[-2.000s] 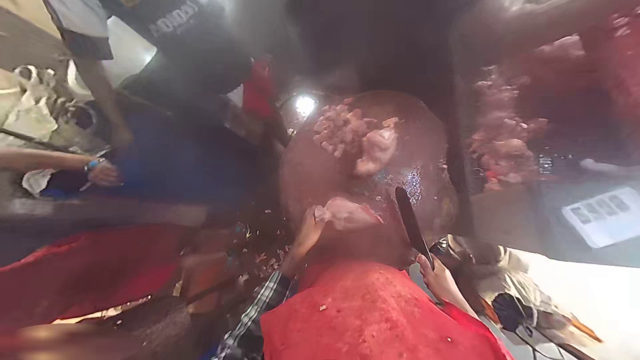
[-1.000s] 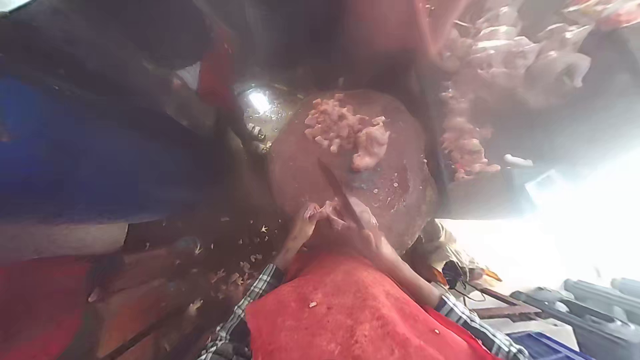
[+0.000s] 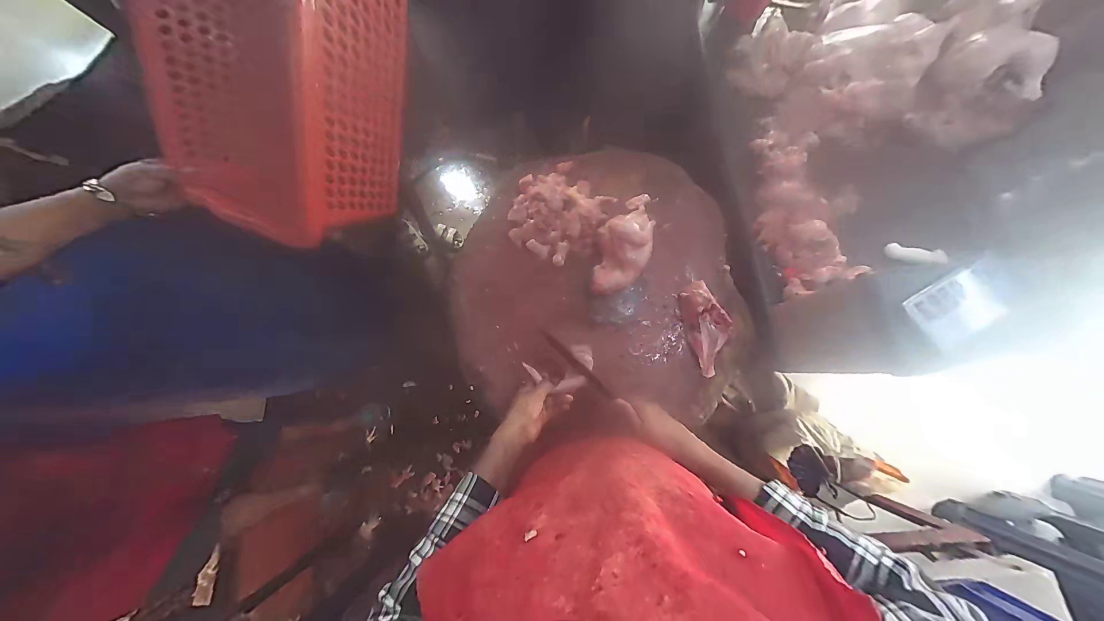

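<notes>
My right hand [image 3: 634, 416] is closed on a knife [image 3: 576, 364], whose dark blade points up and left over the near part of a round chopping block [image 3: 517, 302]. Just left of it, my left hand [image 3: 530, 412] grips a small pale piece of raw meat [image 3: 561, 382], which looks like poultry; the blade lies over or against it. Farther back on the block sit a heap of small cut meat pieces [image 3: 556, 216] and a larger pale piece [image 3: 624, 246]. At the block's right side lies a redder bony piece [image 3: 706, 326].
Another person's hand [image 3: 147, 187] holds an orange perforated plastic basket [image 3: 302, 121] at the upper left. Right of the block, a counter [image 3: 845, 319] bears more raw poultry [image 3: 802, 216] and a white box-like thing [image 3: 956, 304]. Scraps [image 3: 431, 483] litter the floor at left.
The orange basket has come into view at upper left. The redder bony piece now lies at the block's right side. My hands remain close together at the near edge.
</notes>
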